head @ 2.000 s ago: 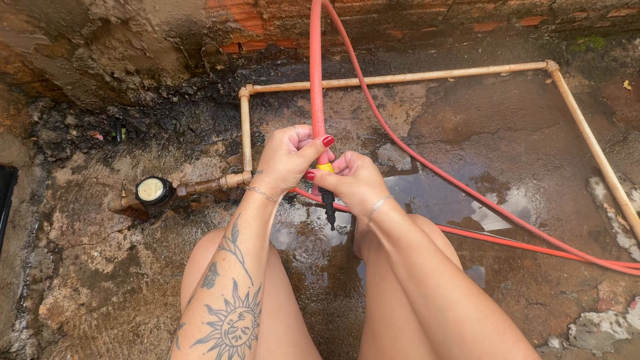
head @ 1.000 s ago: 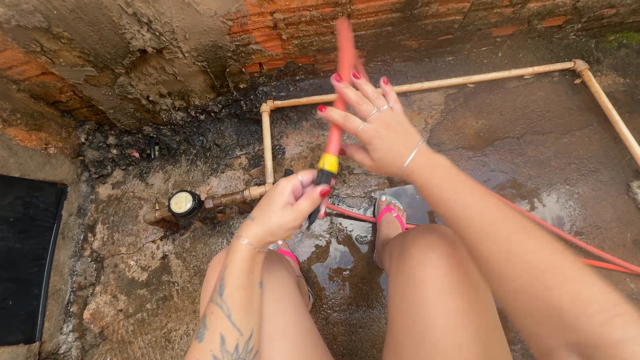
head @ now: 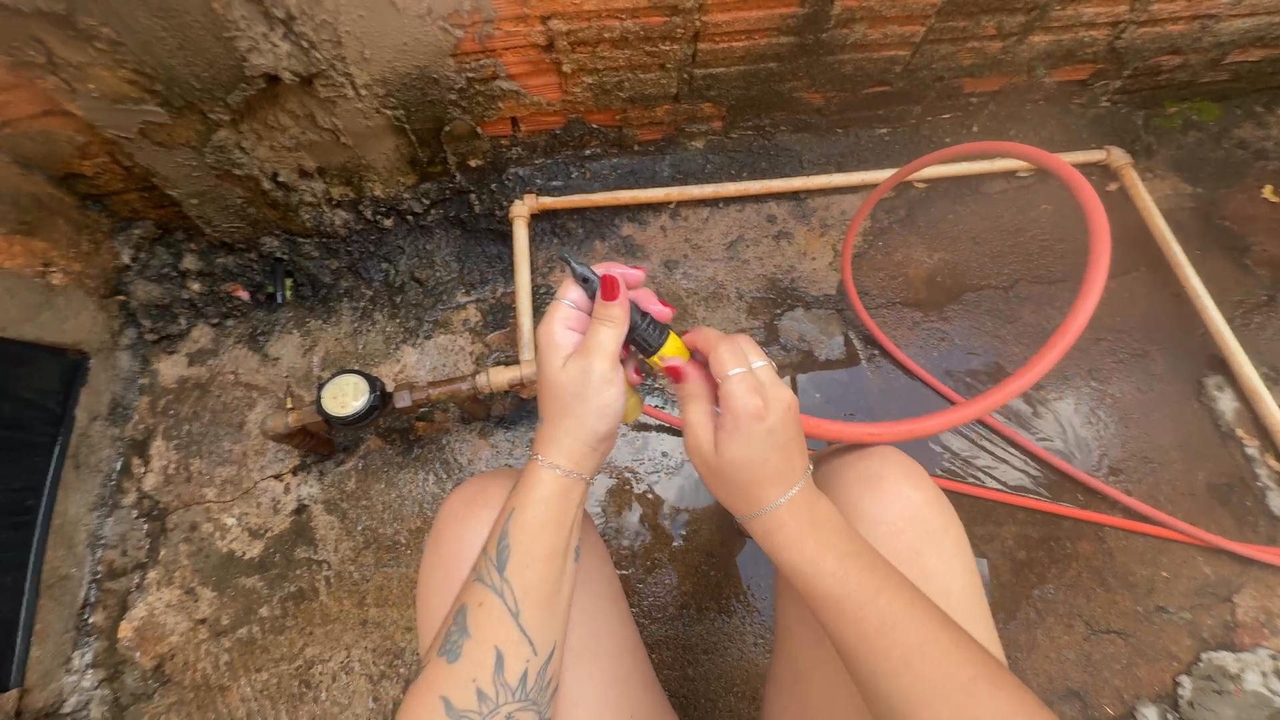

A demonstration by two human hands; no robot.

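A black and yellow hose nozzle points up and to the left. My left hand is closed around its black body, thumb on top. My right hand grips the yellow collar end, where the red hose meets it; the exact joint is hidden by my fingers. From my right hand the hose runs right and curves up in a large loop. A small yellowish piece shows just below my left fingers; what it is I cannot tell.
A beige pipe frames the wet concrete floor. At left, a round water meter joins the pipework. Beyond stands a rough brick wall. A black panel is at the far left, and broken concrete lies at the lower right.
The nozzle pointed down two seconds ago; now it points up-left. My right hand, spread beside the hose one second ago, has closed at the yellow collar. The hose now loops to the right.
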